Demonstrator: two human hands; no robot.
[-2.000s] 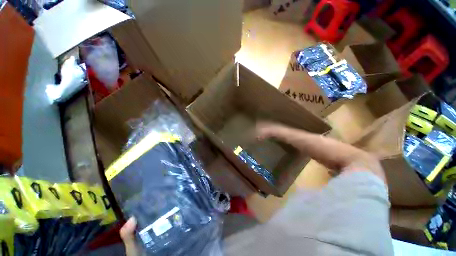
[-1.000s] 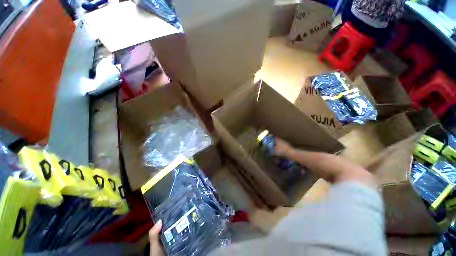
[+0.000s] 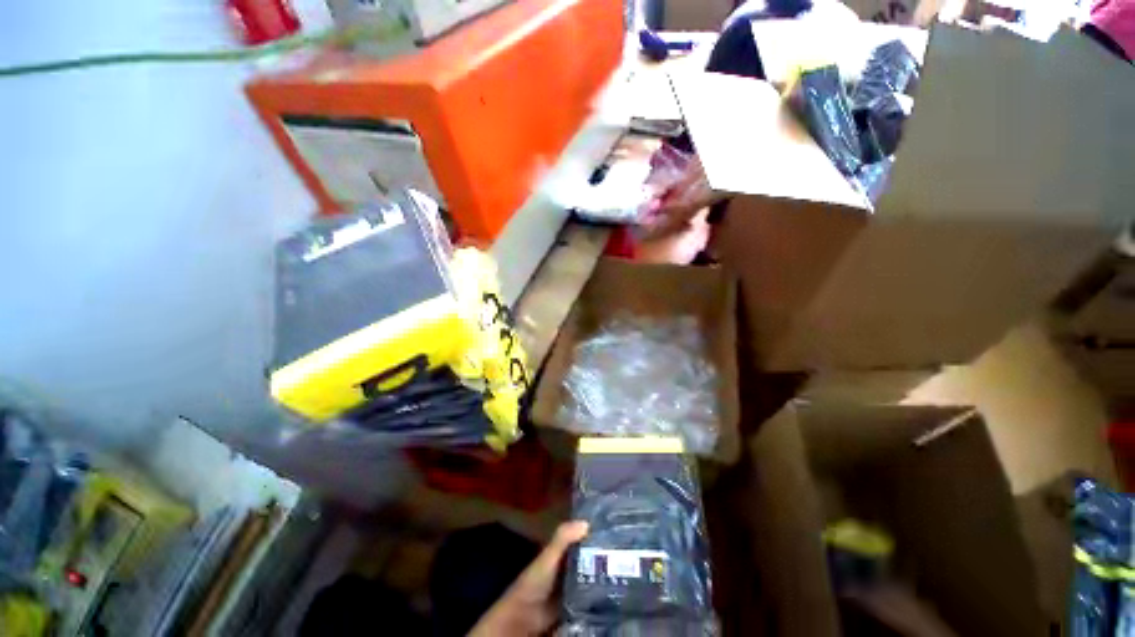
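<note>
My left hand (image 3: 535, 585) grips the left side of a black retail box (image 3: 641, 516) with a yellow end band and a small white label; shiny clear film covers it. My right hand (image 3: 902, 610) is small, dark and blurred at the bottom, inside an open brown carton (image 3: 977, 485). It is beside another black box (image 3: 859, 554) with a yellow end; whether its fingers hold that box is unclear.
A carton of crumpled clear film (image 3: 641, 373) stands beyond the held box. Yellow-ended boxes (image 3: 367, 311) are stacked left, by an orange machine (image 3: 498, 106). The sealer (image 3: 112, 535) is lower left. Tall carton flaps (image 3: 971, 212) rise at right.
The view has swung left, bringing the sealer and wall into sight. My left hand still holds its bagged box, now more upright. My right hand remains in the carton, lower in view.
</note>
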